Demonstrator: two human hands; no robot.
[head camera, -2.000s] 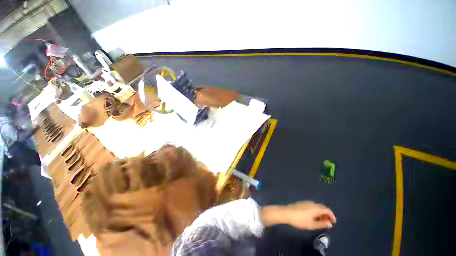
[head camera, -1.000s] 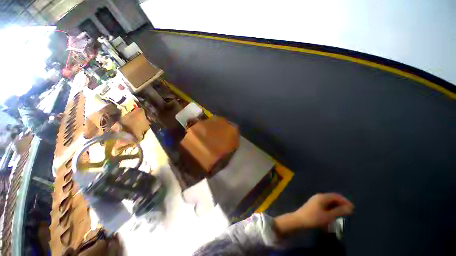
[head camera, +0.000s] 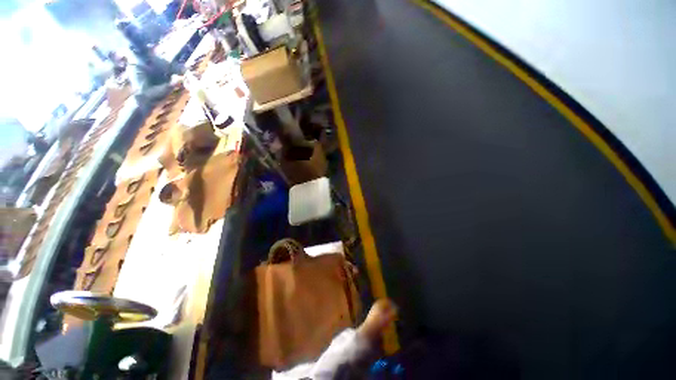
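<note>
My left hand (head camera: 380, 315) is small and blurred at the lower middle, below a white sleeve. It is just right of a brown bag-like piece (head camera: 304, 308) with a curved handle on top, low beside the table. I cannot see anything in its fingers or whether it touches the piece. My right hand is out of the picture. Brown panels (head camera: 211, 189) lie on the white-covered table (head camera: 152, 252), with a row of panels with dark curved handles (head camera: 111, 230) along its far side.
A machine wheel (head camera: 104, 306) is at the lower left. A white stool-like seat (head camera: 310, 201), a blue bin (head camera: 268, 200) and a cardboard carton (head camera: 273, 78) stand along the table's right side. A yellow line (head camera: 356, 189) marks the dark floor. A person (head camera: 144, 70) is at the upper left.
The view has swung along the table. The brown pile in front two seconds ago is out of view. The wheel now appears lower left, and my left hand appears further left, near the bag-like piece.
</note>
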